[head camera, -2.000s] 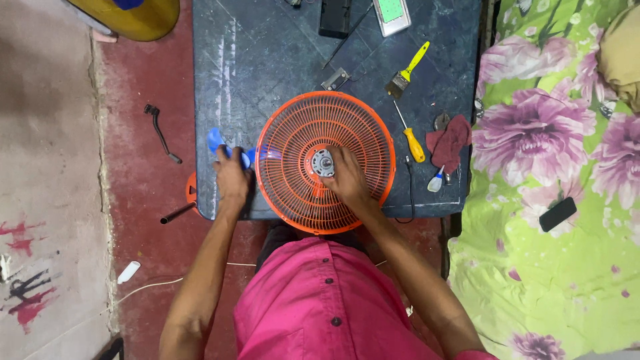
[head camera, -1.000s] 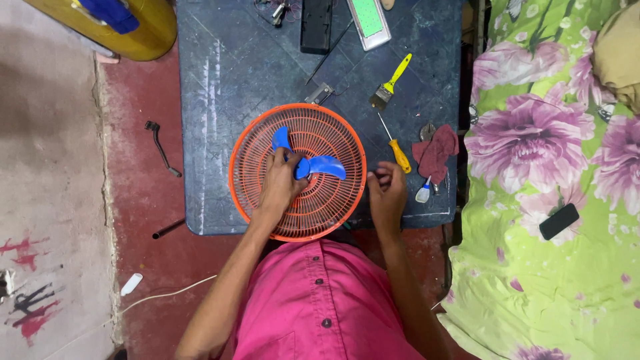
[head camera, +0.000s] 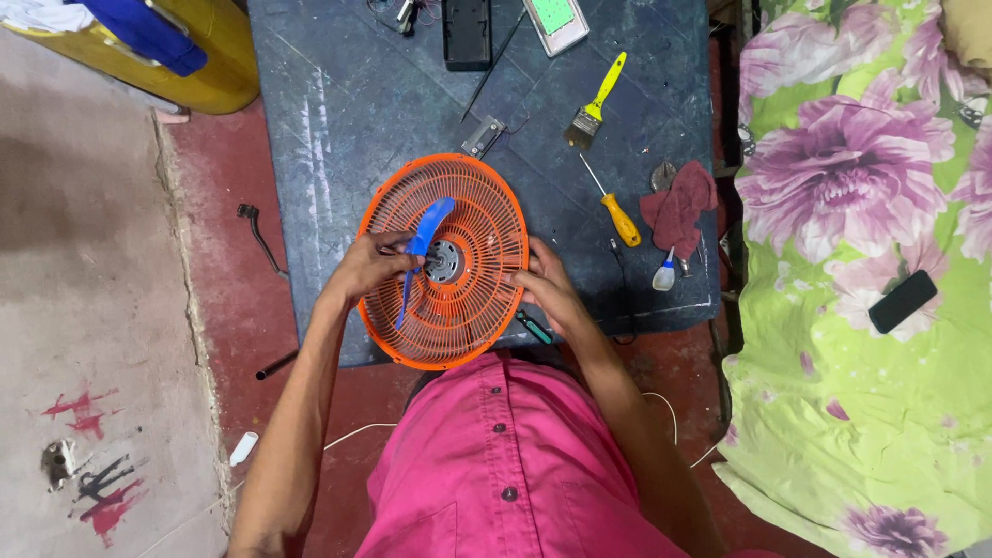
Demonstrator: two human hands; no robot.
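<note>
An orange fan grille [head camera: 488,310] sits at the table's front edge, with a grey fan motor [head camera: 445,262] at its middle. My left hand [head camera: 376,263] holds a blue fan blade [head camera: 431,225] by its hub, edge-on, at the left side of the motor. My right hand [head camera: 546,287] grips the right rim of the grille, with fingers on its wires. A green-and-black handled tool [head camera: 533,327] lies just below that hand, partly hidden.
On the dark table [head camera: 372,93] are a yellow paintbrush [head camera: 595,105], a yellow-handled screwdriver [head camera: 620,219], a red cloth [head camera: 682,208], a small glue bottle [head camera: 664,275], a black plastic case [head camera: 466,35] and a metal part [head camera: 484,137]. A phone [head camera: 903,301] lies on the flowered bedding.
The blue blade, beside the grille at first, then lay over its middle; now it is turned edge-on, left of the exposed motor. My right hand has moved onto the grille's right rim.
</note>
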